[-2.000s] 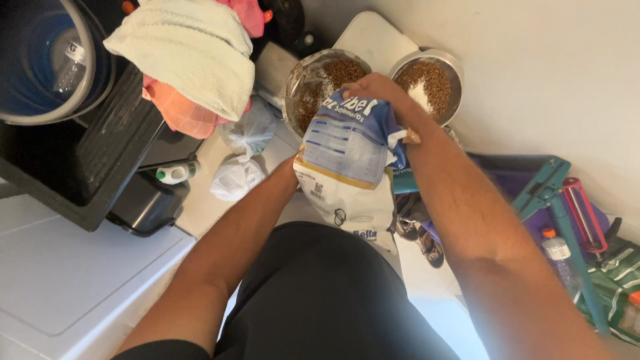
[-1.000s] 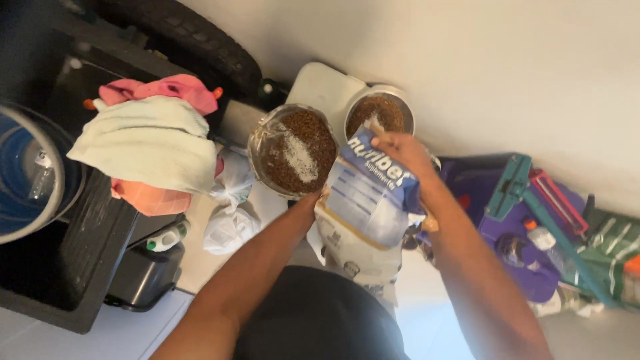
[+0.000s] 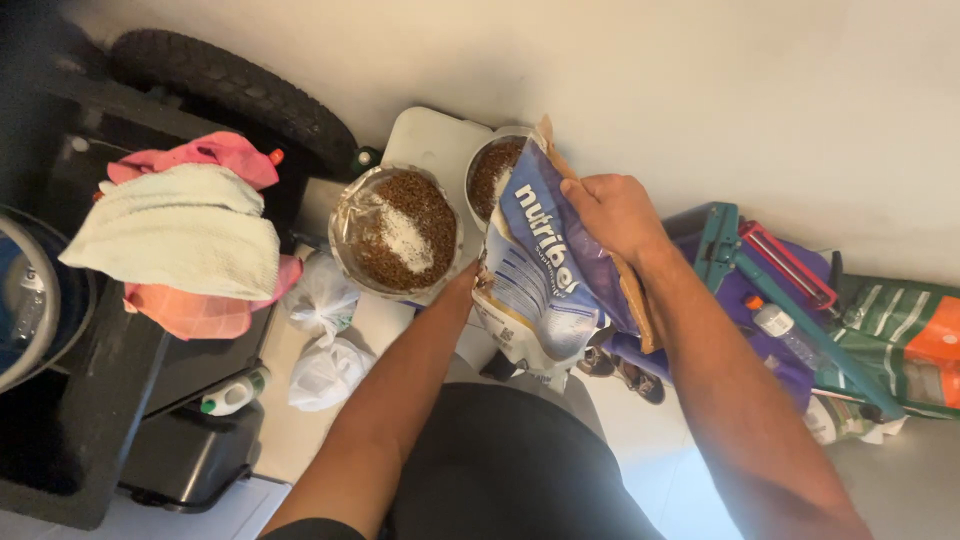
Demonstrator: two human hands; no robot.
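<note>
My right hand [image 3: 611, 214] grips the upper edge of a blue, white and purple Nutribel supplement bag [image 3: 540, 262]. At the bag's left side is my left hand [image 3: 474, 285], its fingers mostly hidden; it appears to hold the lower left corner. Just beyond it, a round metal bowl [image 3: 337, 247] holds brown granules [image 3: 379, 262] with a strip of white powder [image 3: 405, 236] on top. A second metal bowl [image 3: 474, 161], with brown granules and some white powder, is partly hidden behind the bag.
Cloths [image 3: 180, 232] lie on a black plastic basin [image 3: 112, 420] at left, near a bucket [image 3: 45, 300]. Knotted plastic bags [image 3: 330, 375] sit below the first bowl. A tire [image 3: 240, 90] is behind. At right are a teal-handled squeegee [image 3: 817, 337] and a plastic bottle [image 3: 784, 330].
White powder now shows on the granules in the left bowl, where two seconds ago none was visible. The bag has tilted and moved away from above that bowl. The view has shifted.
</note>
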